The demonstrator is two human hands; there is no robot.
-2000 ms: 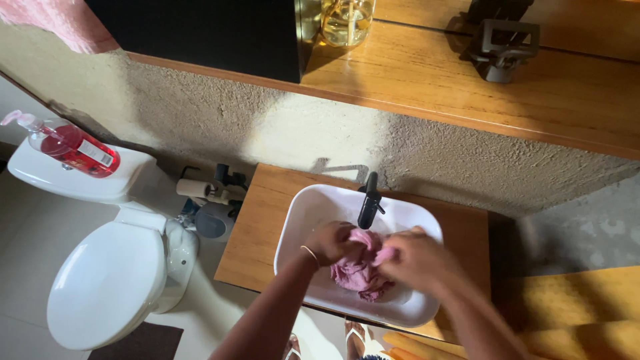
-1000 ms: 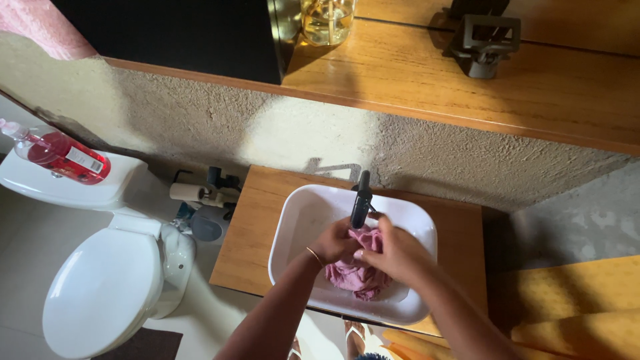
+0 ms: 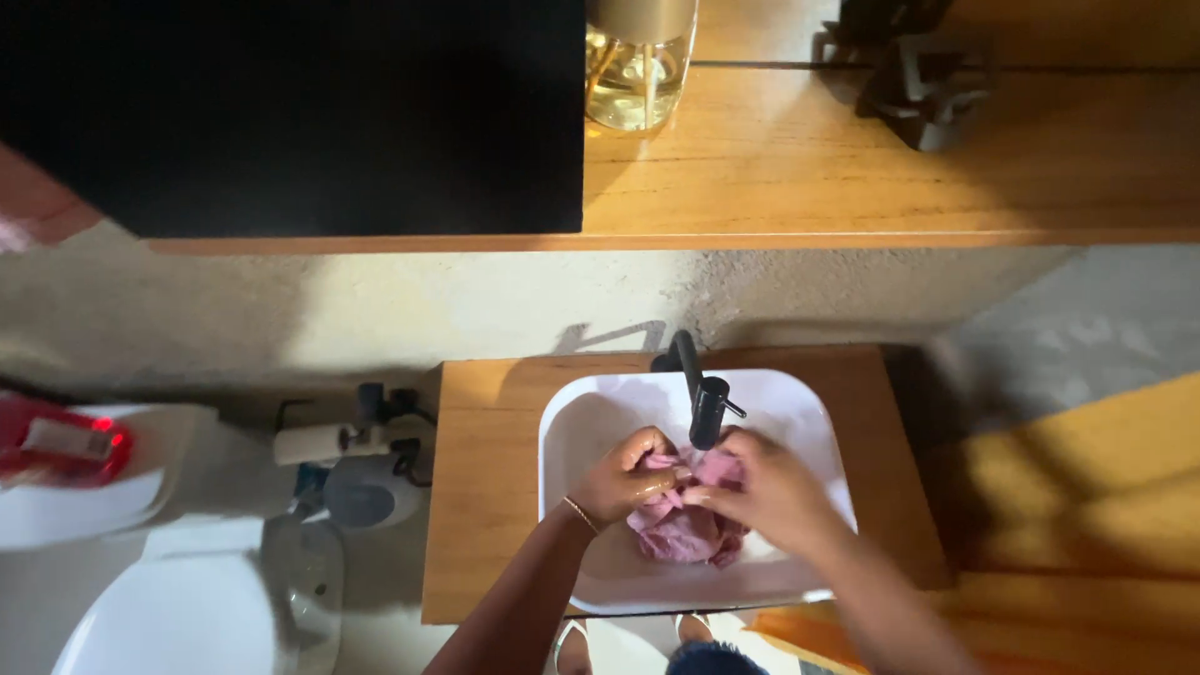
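Observation:
Wet pink cloth (image 3: pixel 689 534) lies bunched in a white rectangular washbasin (image 3: pixel 586 577), with part of it lifted between my hands. My left hand (image 3: pixel 633 478), wet and with a thin bracelet at the wrist, grips a fold of the cloth. On the other side, my right hand (image 3: pixel 769 483) pinches another fold, its fingers slightly blurred. Both hands are close together, just below the black faucet (image 3: pixel 710 412). Whether water is running cannot be told.
The basin sits on a wooden counter (image 3: pixel 487 469). Above are a wooden shelf (image 3: pixel 797 187), a black panel (image 3: pixel 375 122) and a glass bottle of yellowish liquid (image 3: pixel 637 84). At left stand a toilet (image 3: pixel 178 609) and a red soap bottle (image 3: pixel 66 445). A yellow curtain (image 3: pixel 1087 525) hangs at right.
My hands were together on the cloth a second ago; now they are slightly apart with folds of it between them. The view has shifted and turned.

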